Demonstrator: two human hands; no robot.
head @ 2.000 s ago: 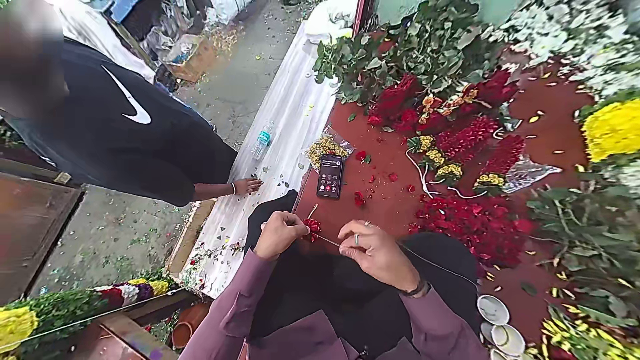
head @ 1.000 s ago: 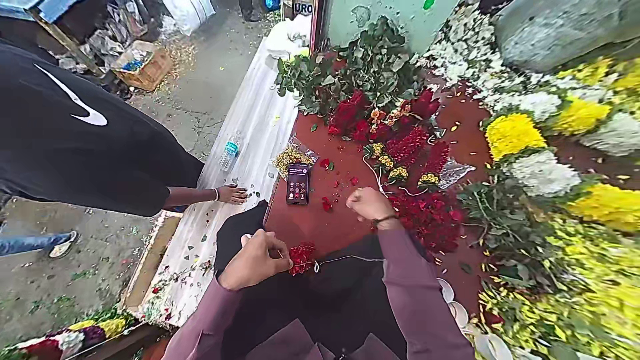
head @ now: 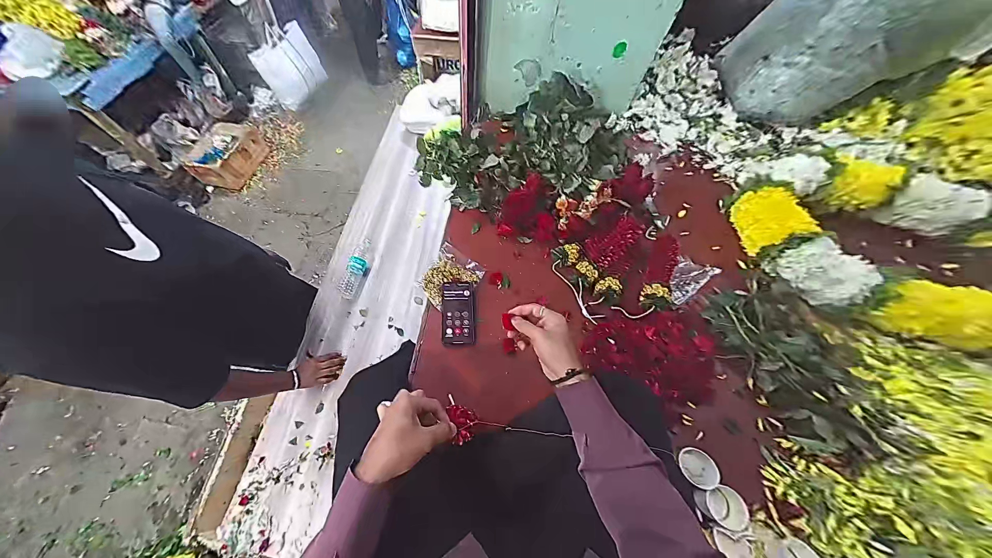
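Observation:
My left hand point(head: 411, 434) pinches a small cluster of red petals point(head: 463, 424) above my lap. A pale thread point(head: 535, 431) runs from that cluster to the right, passing below my right forearm. Between the fingertips of my right hand point(head: 542, 333) is a red petal point(head: 508, 321), over the red-brown surface. A phone point(head: 458, 314) with a lit screen lies left of my right hand, beside a plastic bag of small yellow buds point(head: 448, 277). To the right, loose red petals point(head: 655, 353) form a heap, with red and yellow flower garlands point(head: 612, 256) behind it.
A person in a black shirt point(head: 155, 287) leans a hand on the white-covered ledge point(head: 387, 225), near a plastic bottle point(head: 355, 270). Leafy stems point(head: 542, 143) lie at the back. Yellow flower bunches point(head: 771, 219) and greenery are at right, white cups point(head: 717, 496) at lower right.
My right hand has moved away from the thread and forward over the surface, and now holds a red petal. My left hand stays at the red cluster. The view has shifted.

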